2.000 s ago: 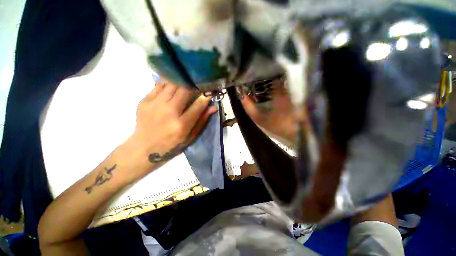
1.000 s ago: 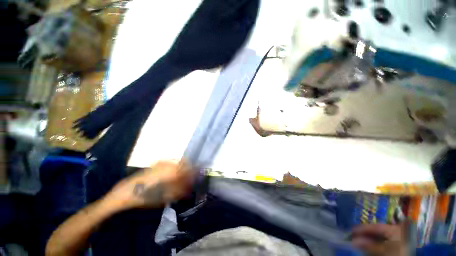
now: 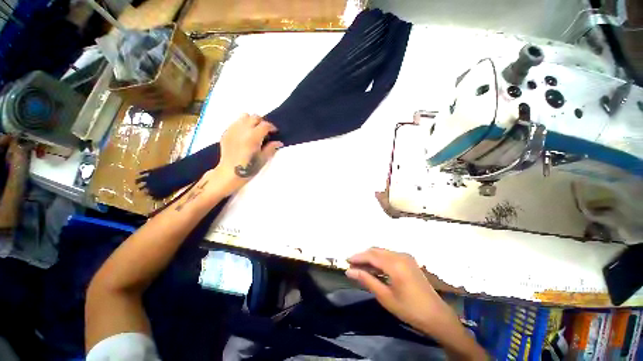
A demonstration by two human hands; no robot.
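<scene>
A bundle of navy fabric strips lies lengthwise on the left of the white table, its loose ends over the left edge. My left hand is on the bundle's near side, fingers bent at the fabric; whether it grips a strip is unclear. My right hand is at the table's front edge, fingers curled, with no fabric visible in it. The white sewing machine head with a blue-teal band stands at the right over its cream bed.
A cardboard box with grey scraps stands at the far left. A beige cloth and dark pad are at the right. A blue basket holds orange-white boxes below the table. Dark fabric lies over my lap.
The view has pulled back from the machine. The grey-backed strip stretched between my hands is no longer seen on the table. My left hand has moved up to the navy bundle; my right hand has moved to the table edge.
</scene>
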